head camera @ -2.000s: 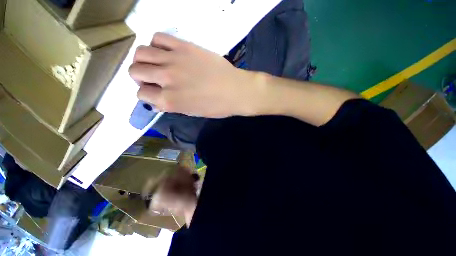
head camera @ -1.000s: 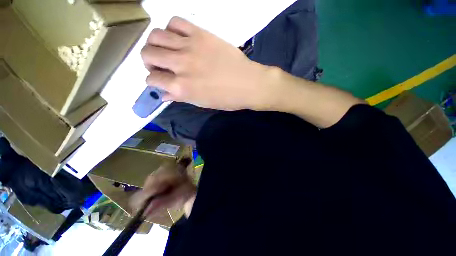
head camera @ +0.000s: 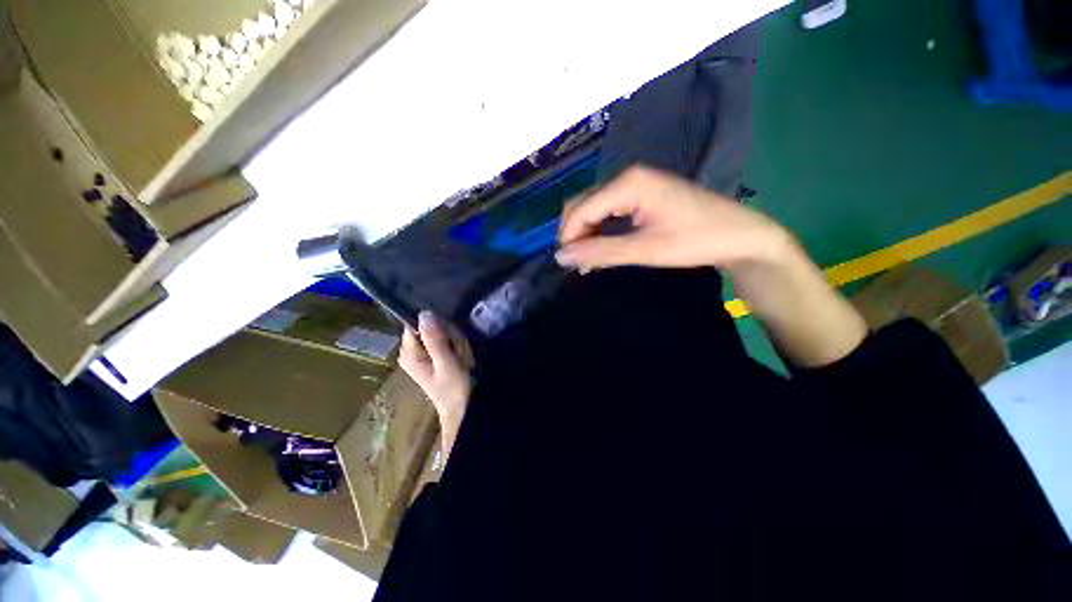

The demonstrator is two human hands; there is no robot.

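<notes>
My left hand (head camera: 441, 359) is at lower centre, its fingers around the thin shaft of a small hammer (head camera: 320, 249). The silver head reaches up-left over the white bench's edge. A greyish-purple oblong housing (head camera: 502, 306) with a round mark lies over the dark cloth of my lap, between my hands. My right hand (head camera: 611, 229) is above and right of it, apart from it, with fingers bent; whether it pinches something small and dark cannot be told.
The white bench (head camera: 470, 88) carries cardboard trays at left, one with cream pieces (head camera: 229, 53), one with black pieces (head camera: 129, 229). A deep carton (head camera: 270, 382) holding dark and pink parts is below the bench. A small carton (head camera: 970, 329) stands by the yellow line (head camera: 940, 241).
My right hand has left the bench and moved right and down over my lap. My left hand has moved up, with the hammer head now at the bench edge. The view has shifted.
</notes>
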